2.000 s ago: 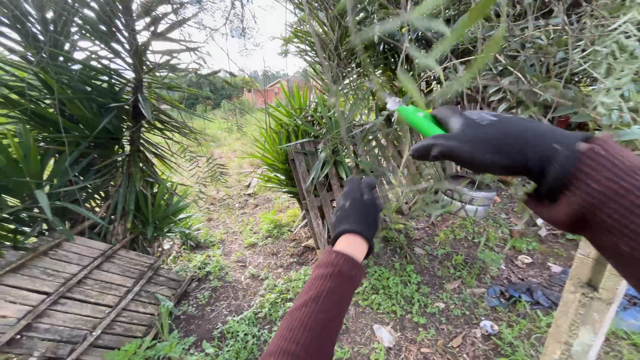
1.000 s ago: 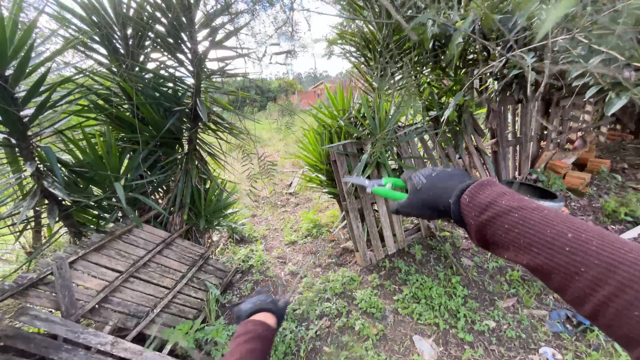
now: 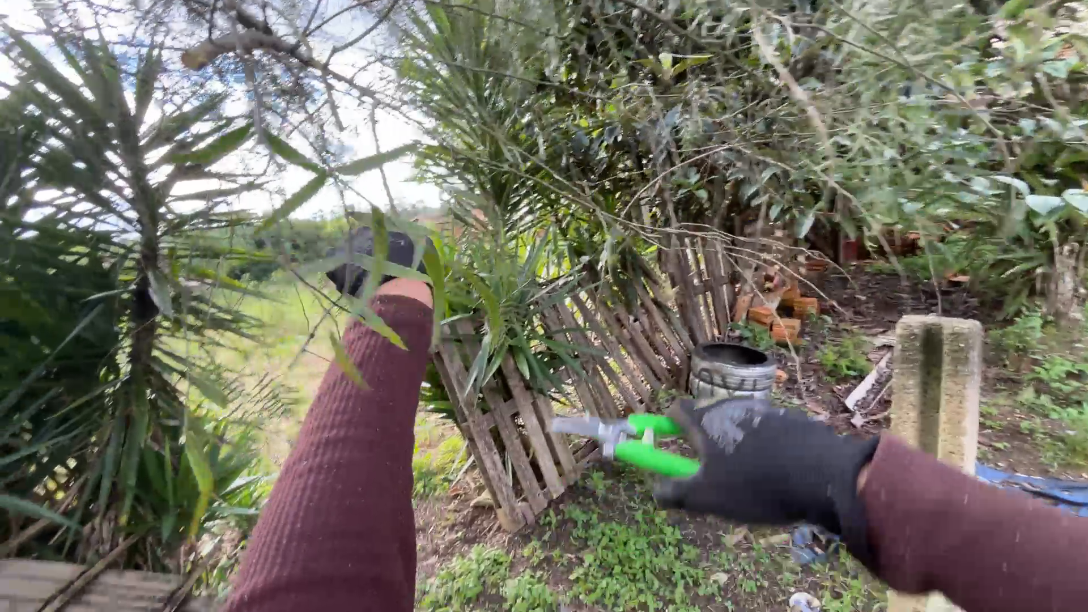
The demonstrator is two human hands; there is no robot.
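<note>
My right hand [image 3: 756,463], in a black work glove with a grey patch, grips pruning shears [image 3: 650,446] with bright green handles. Their metal blades point left, in front of the wooden picket panel. My left hand [image 3: 378,259], gloved in black, is raised at the upper left among thin branches and long green leaves [image 3: 374,263]. Leaves cover part of it, so whether it holds a stem cannot be made out. A cut branch end [image 3: 204,55] hangs above it.
A weathered wooden picket panel [image 3: 510,425] leans beyond the shears. Behind my right hand stand a dark round container [image 3: 733,370] and a concrete post [image 3: 935,391]. Orange bricks [image 3: 786,319] lie further back. Spiky plants [image 3: 140,280] rise at left, and dry branches [image 3: 680,229] cross the upper view.
My left hand has risen from low over the ground into the leafy branches. The shears stay in my right hand. The view has turned right and upward.
</note>
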